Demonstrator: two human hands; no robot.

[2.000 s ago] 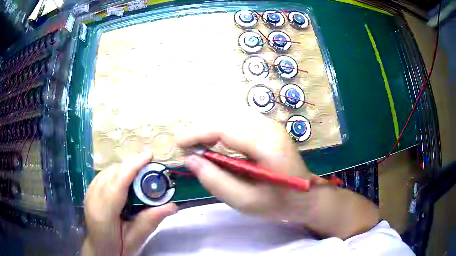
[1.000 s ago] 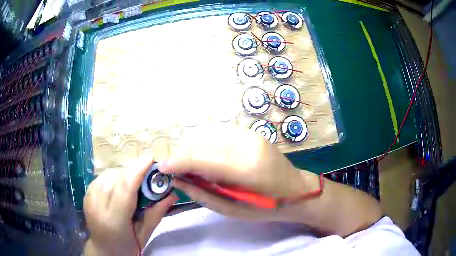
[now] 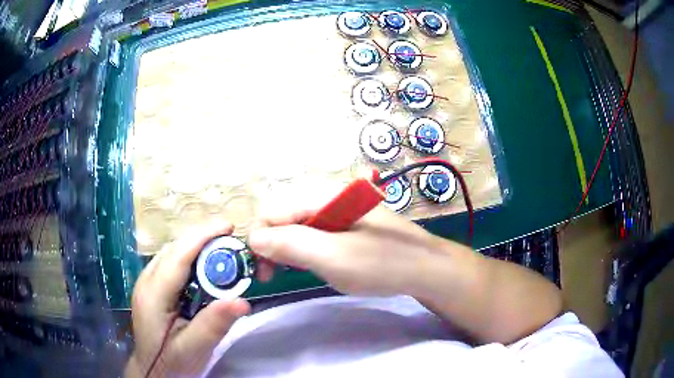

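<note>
My left hand holds a speaker driver by its rim, silver ring and blue centre facing up. A thin red wire hangs below that hand. My right hand grips a red test probe, its handle end pointing up and right. A red and black cable loops from it over the forearm. The probe tip is hidden by my fingers, which are at the driver's right edge; contact cannot be told. The middle blister tray holds several silver drivers in columns at its right side.
The middle tray lies on a green mat with a yellow tape line. A left blister tray holds rows of dark drivers with red wires. A long red wire hangs at the right. Strong glare whitens the middle tray.
The probe's handle has swung from pointing down and right to pointing up and right. The cable now arches over the tray's lower right drivers. The held driver has turned more face-up.
</note>
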